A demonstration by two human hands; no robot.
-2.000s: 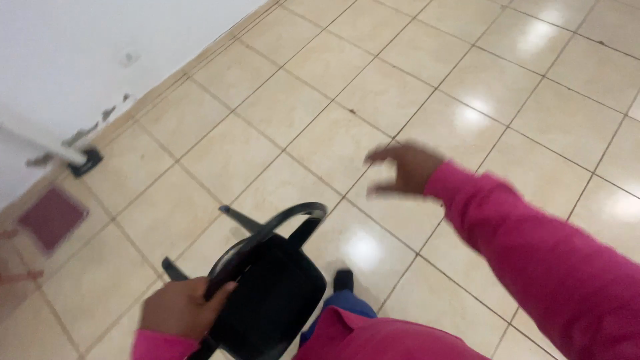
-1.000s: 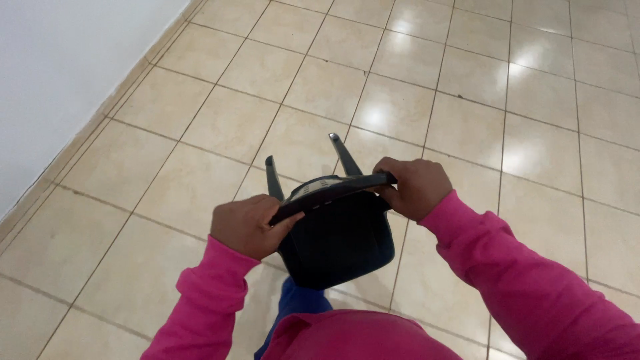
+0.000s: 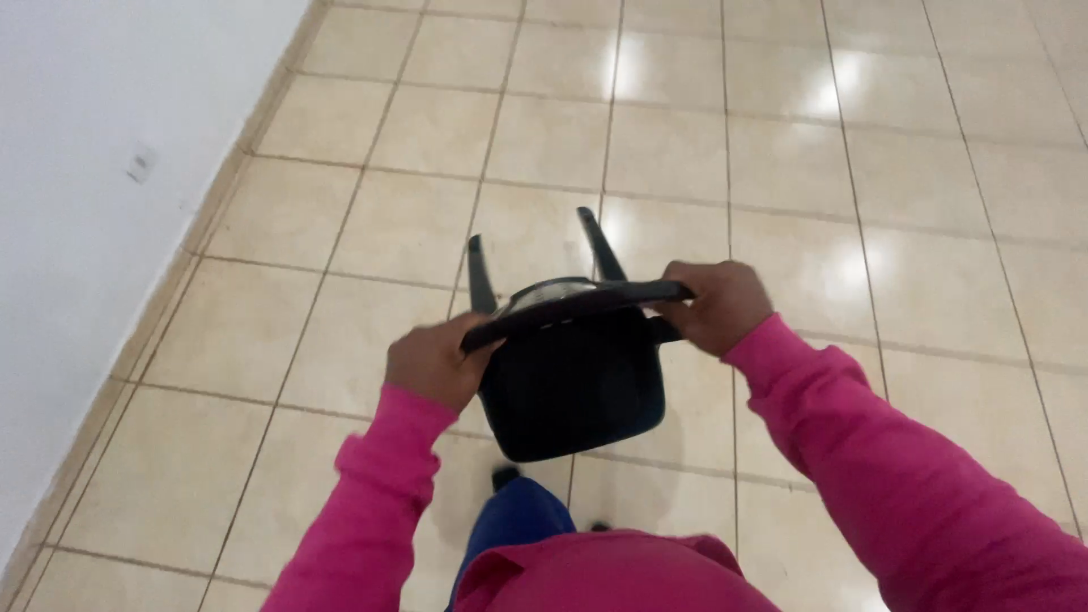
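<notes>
A black chair [image 3: 578, 387] is in front of my body, seen from above, its dark seat toward me and two legs pointing away. My left hand [image 3: 438, 361] grips the left end of the curved top of its backrest. Around the right end of the same backrest, my right hand [image 3: 718, 306] is closed. Both arms are in pink sleeves. The chair's other legs are mostly hidden; whether any leg touches the floor, I cannot tell.
Glossy beige floor tiles [image 3: 544, 136] spread around the chair. A white wall [image 3: 110, 85] with a small outlet or switch plate [image 3: 141, 163] runs along the left, edged by a beige skirting [image 3: 178, 259]. My foot [image 3: 505, 476] shows just below the seat.
Two seconds ago only my left hand held the chair; my right hand, then apart from it, now grips the backrest too. The view has shifted along the wall.
</notes>
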